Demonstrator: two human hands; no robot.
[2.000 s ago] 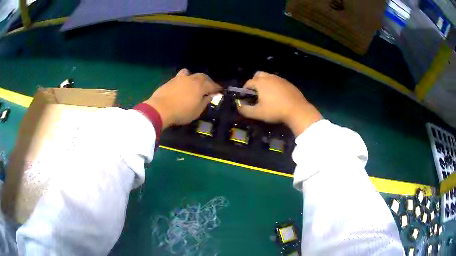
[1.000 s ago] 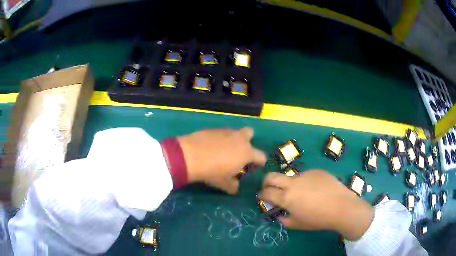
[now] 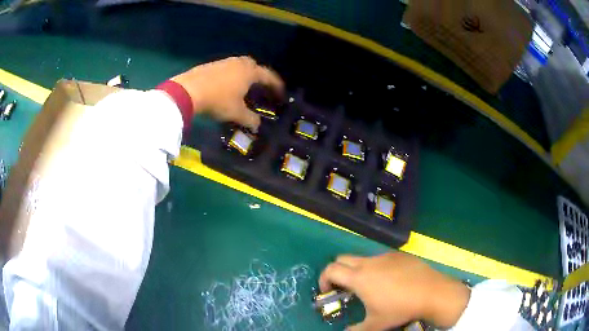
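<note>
The black compartment tray (image 3: 316, 203) holds several watch bodies with pale rectangles and yellow-orange borders, one per pocket, such as the body (image 3: 339, 184) in the front row. My left hand (image 3: 226, 90) is at the tray's left end, its fingers around a dark watch body (image 3: 263, 103) over a back-row pocket. My right hand (image 3: 400, 288) is low on the green mat in front of the tray, with its fingers on another watch body (image 3: 331, 306). A slim grey metal piece, perhaps tweezers, lies across that body at the fingertips.
A tangled heap of pale sealing rings (image 3: 252, 298) lies on the mat between my arms. An open brown cardboard box (image 3: 48, 139) is at left. Loose bodies (image 3: 539, 304) and a white parts tray (image 3: 571, 239) are at right. A brown carton (image 3: 471, 39) stands behind.
My left hand has moved from the mat to the tray's back left with a body in its fingers. My right hand stays low over the mat, on a body. The camera view has shifted and tilted.
</note>
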